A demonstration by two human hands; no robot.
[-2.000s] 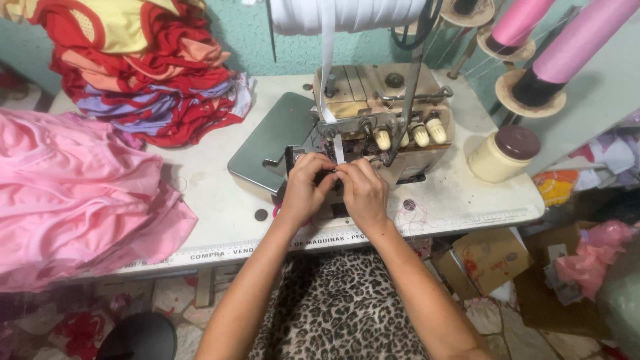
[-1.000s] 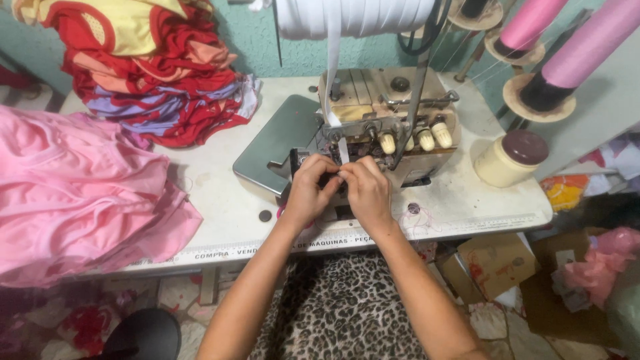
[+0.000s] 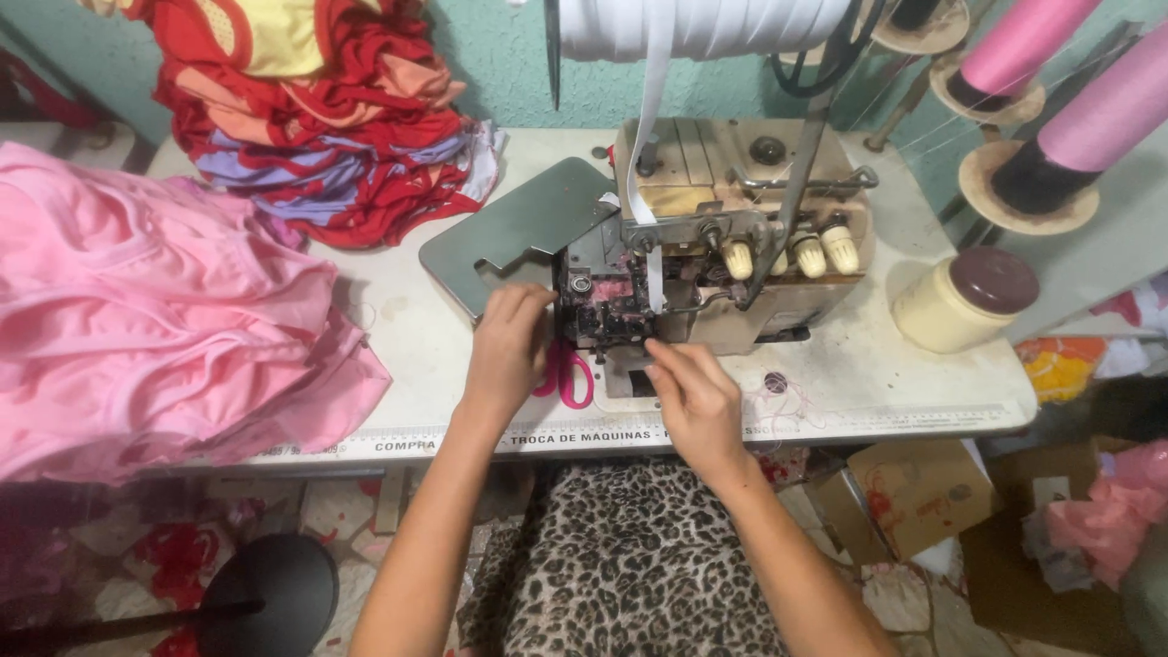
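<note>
An overlock sewing machine stands on the white table with its front open, showing lint and dark inner parts. White elastic tape runs down from a roll into the machine's front. My left hand is at the left edge of the opening, fingers bent; whether it holds anything is hidden. My right hand is just below the opening at the right, thumb and forefinger close together; nothing plain shows between them. Pink-handled scissors lie between my hands, partly under the machine.
Pink garments cover the table's left, with red, yellow and lilac garments behind. A green-grey plate adjoins the machine. A lidded jar and pink thread cones stand right. A cardboard box sits below.
My hands were together in front of the machine and have moved apart, left hand to the left, right hand to the right. The machine's inner parts and the pink scissor handles show more fully.
</note>
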